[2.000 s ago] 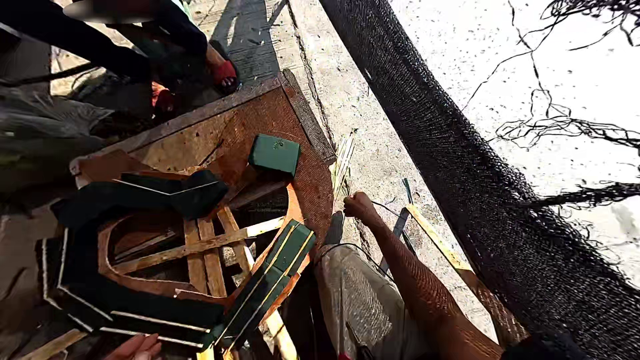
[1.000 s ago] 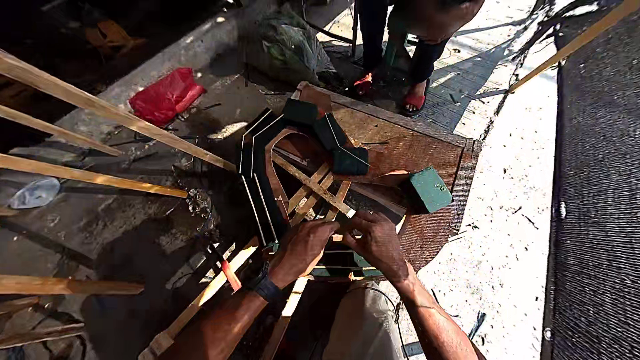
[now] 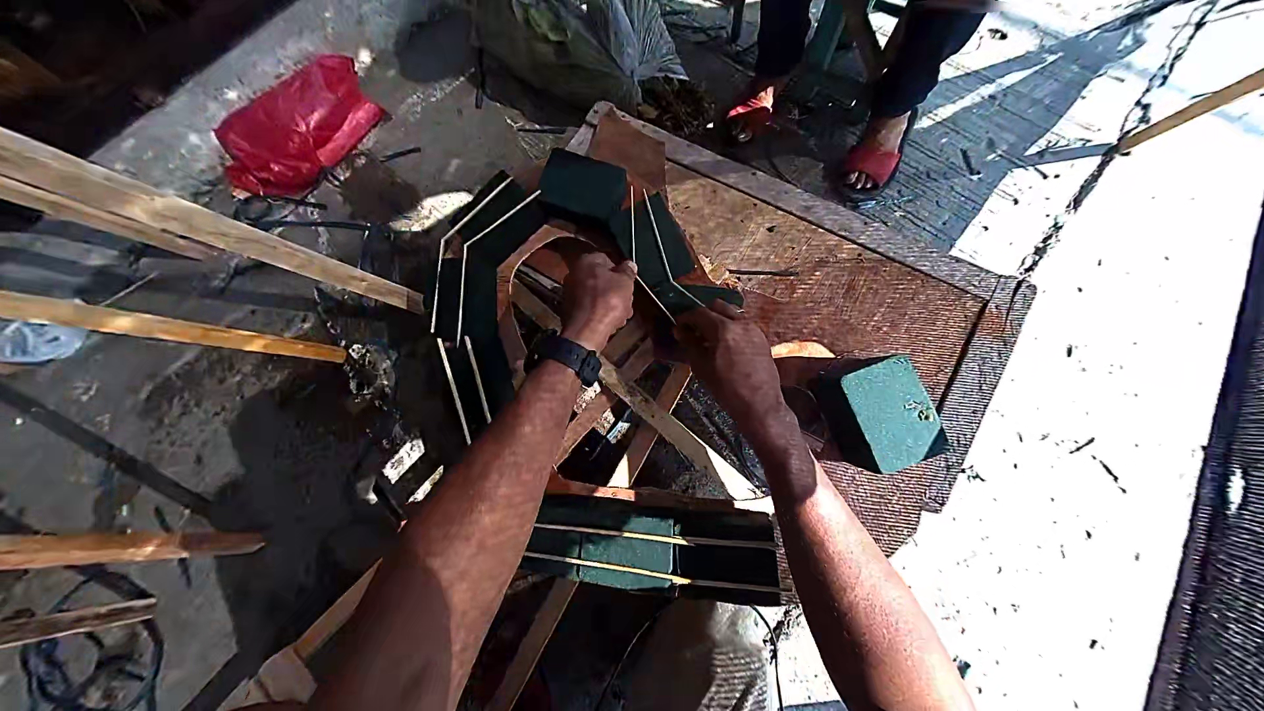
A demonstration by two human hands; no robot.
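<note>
Green floral foam blocks (image 3: pixel 479 296) are set around a ring-shaped wooden frame (image 3: pixel 513 267), with pairs of thin pale strips laid along them. My left hand (image 3: pixel 598 294) is at the inner edge of the upper-right blocks, its fingers closed near a pale strip (image 3: pixel 654 298). Against the lower end of those same blocks is my right hand (image 3: pixel 726 346), fingers bent at the strip's end; its grip is partly hidden. A straight row of foam blocks (image 3: pixel 627 548) with two strips lies nearest me. One loose green foam block (image 3: pixel 889 415) rests at the right on the brown board.
The brown board (image 3: pixel 839 247) lies under the frame, with crossed wooden slats (image 3: pixel 681 434) inside the ring. Long wooden sticks (image 3: pixel 197 222) reach in from the left. A red plastic bag (image 3: pixel 296 123) is on the ground. Another person's feet in red sandals (image 3: pixel 874 163) stand beyond the board.
My hands have moved from the near side of the ring to its upper-right blocks. Two seconds ago my right hand was beside the board's right edge. The view has swung strongly.
</note>
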